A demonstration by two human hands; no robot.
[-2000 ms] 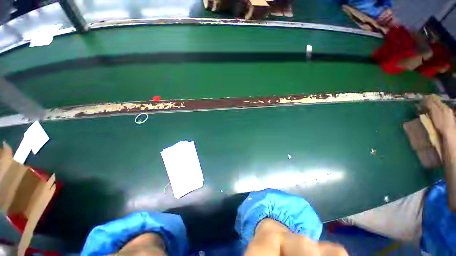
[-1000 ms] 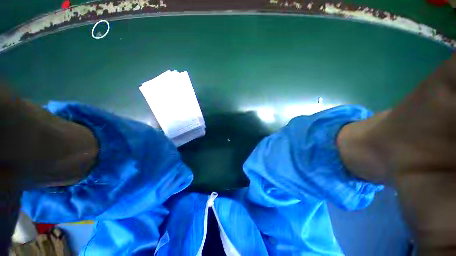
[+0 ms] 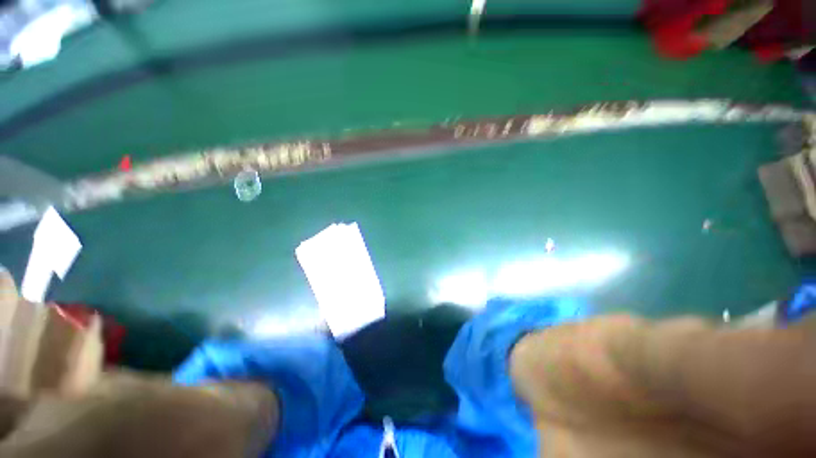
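A stack of white leaflets [image 3: 344,279] lies slightly fanned on the green surface, in front of me and a little left of centre. Nothing touches it. My bare left wrist, blurred, comes out of a blue elastic cuff at the lower left and runs off the left edge. My bare right wrist, also blurred, comes out of its cuff and runs off the right edge. The fingers of both hands are outside the picture, so whatever they hold is hidden.
A red carton [image 3: 54,344] with brown inside stands at left, by loose white sheets [image 3: 54,246]. A rubber band [image 3: 248,185] lies near the worn metal strip [image 3: 394,143]. Brown cardboard [image 3: 787,206] is at right, red cartons [image 3: 684,31] at upper right.
The view tipped down, then back up and wider, so the left carton and far belt show again. My forearms now reach outward along the lower corners. The leaflet stack appears unmoved.
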